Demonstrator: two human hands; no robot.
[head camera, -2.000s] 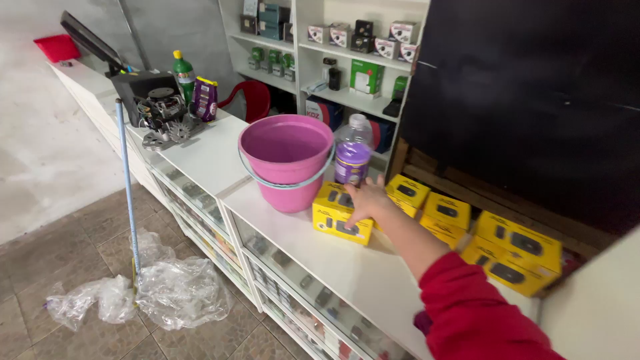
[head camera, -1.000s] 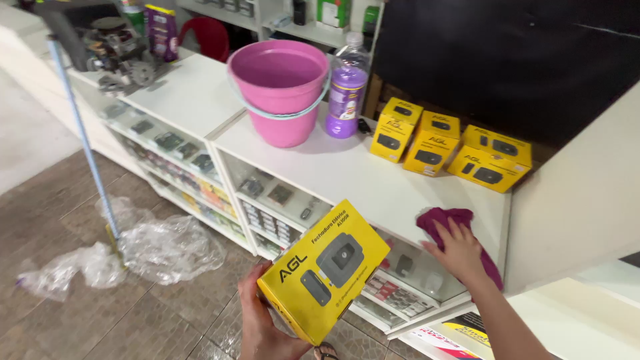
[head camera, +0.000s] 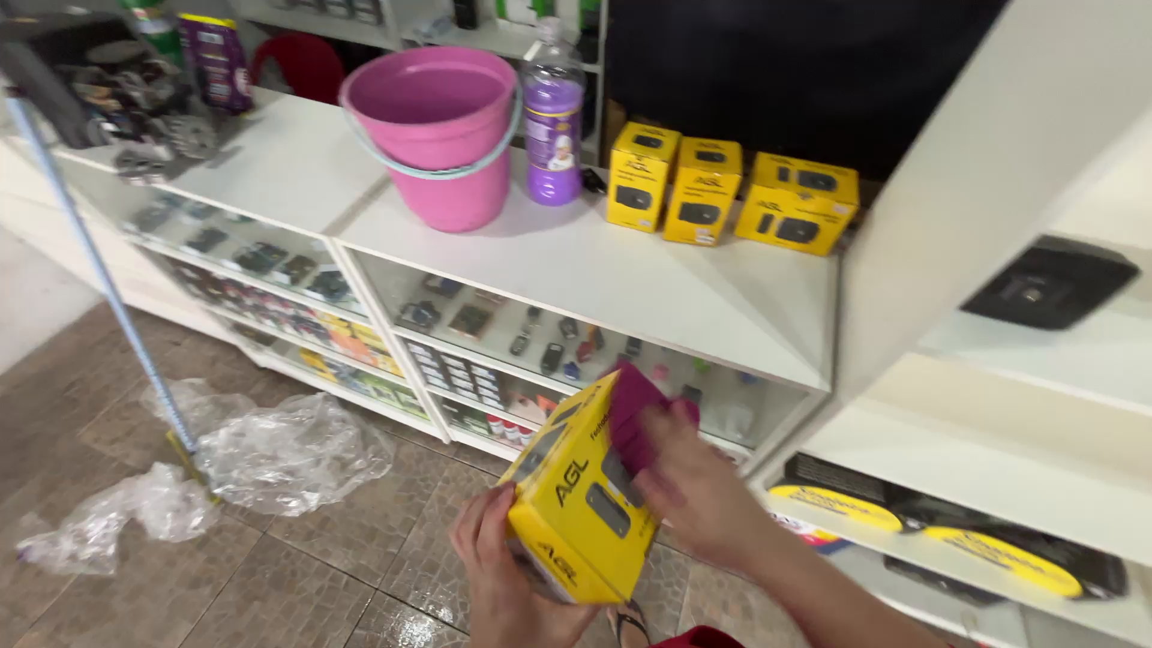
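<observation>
My left hand (head camera: 513, 567) grips a yellow AGL cardboard box (head camera: 585, 504) from below and the left, in front of the glass display counter. A magenta cloth (head camera: 634, 414) is in my right hand (head camera: 679, 477), pressed against the box's upper right side; this hand is somewhat blurred. On the white countertop (head camera: 576, 261) stand three more yellow AGL boxes (head camera: 705, 191), some touching or nearly so. To their left are a bottle of purple liquid (head camera: 553, 117) and a pink plastic bucket (head camera: 450, 135) with a pale blue handle.
A blue pole (head camera: 108, 279) leans on the counter at the left, its foot beside crumpled clear plastic (head camera: 288, 450) on the tiled floor. Metal machine parts (head camera: 153, 108) and a purple packet (head camera: 216, 63) rest at the far left. White shelves (head camera: 1062, 387) with a black device (head camera: 1048, 281) stand at the right.
Two seconds ago my right hand was at a box beside the bucket. One second ago it was on the cloth on the counter; now the cloth is lifted against the box in my left hand.
</observation>
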